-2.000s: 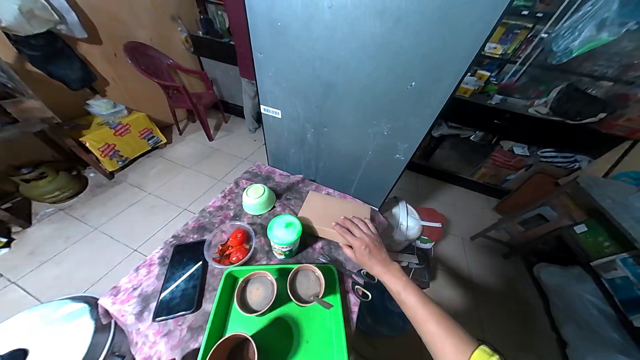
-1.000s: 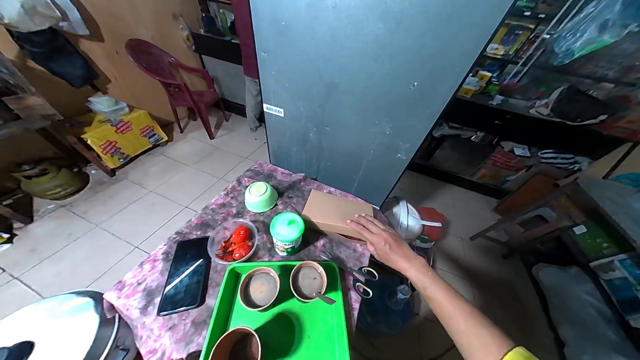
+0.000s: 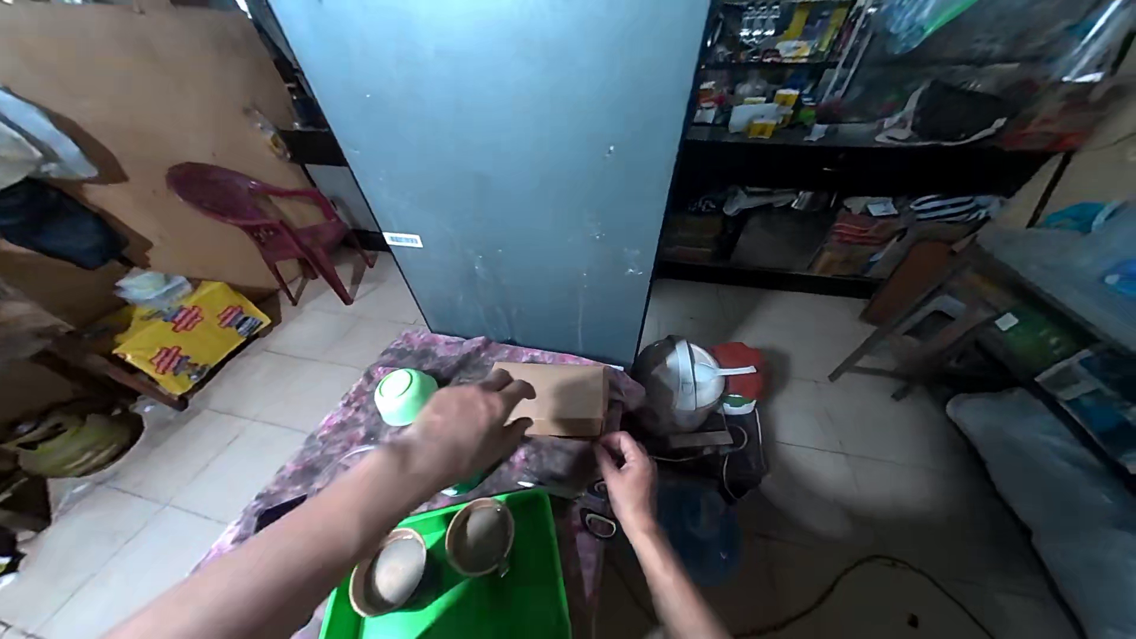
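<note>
A closed brown cardboard box [image 3: 568,399] lies on the flowered tablecloth [image 3: 426,351]. My left hand [image 3: 470,422] reaches over the cloth to the box's left side, fingers apart, nothing seen in it. At the box's near right corner is my right hand [image 3: 628,466], thumb and forefinger close together; whether they grip the box or something small cannot be told. A pale green bowl [image 3: 404,397] stands upside down beside my left hand. The green-lidded tub is mostly hidden under my left arm. Two brown cups [image 3: 479,537] stand on a green tray [image 3: 532,568] in front.
A tall grey-blue panel [image 3: 524,177] rises behind the table. To the right are a metal pot [image 3: 679,382], scissors [image 3: 597,524] at the table edge and a cable on the tiled floor. A red plastic chair [image 3: 266,222] stands back left.
My left hand has come into view and reached to the box's left side. My right hand has moved off the box's top to its near right corner. The view has shifted.
</note>
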